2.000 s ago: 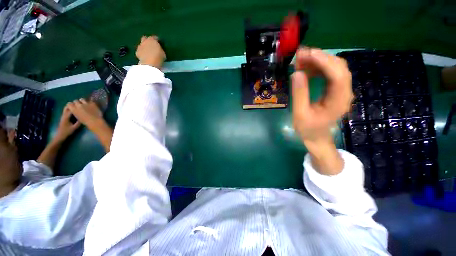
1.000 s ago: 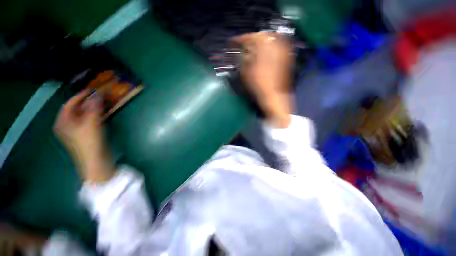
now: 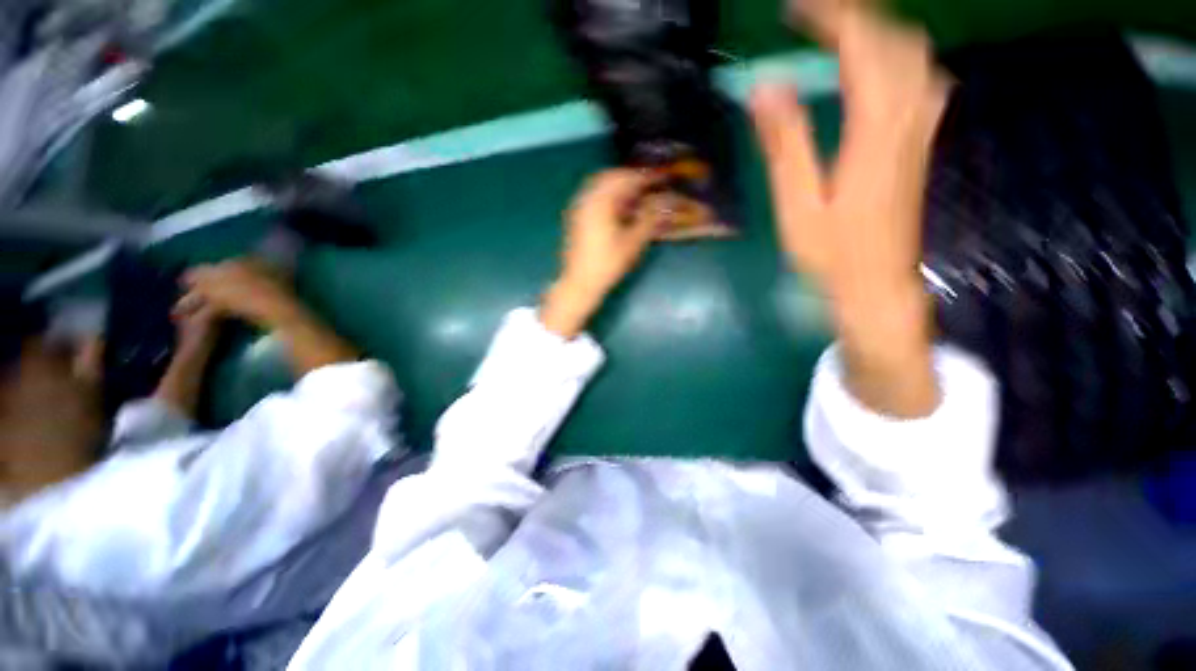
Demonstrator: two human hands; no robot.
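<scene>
The orange fixture nest [image 3: 685, 210] sits on its black base at the foot of the black press [image 3: 649, 79]. My left hand [image 3: 603, 243] is at the nest's left side, fingertips together over its edge; whether they pinch a small part cannot be told. My right hand [image 3: 866, 197] is raised right of the press, thumb and fingers spread, blurred, with nothing seen in it. The press's red handle is not visible. The black blister tray [image 3: 1062, 288] lies to the right of my right hand, blurred.
At the left, a neighbouring person in a white smock has both hands [image 3: 243, 295] together over the green bench. A dark object [image 3: 328, 214] lies beyond those hands. A pale strip [image 3: 485, 135] crosses the bench behind. Something blue [image 3: 1171, 492] shows at the right edge.
The view has swung back left from the tray side. My right hand has left the tray and opened beside the press. My left hand remains at the nest, where it was one second ago.
</scene>
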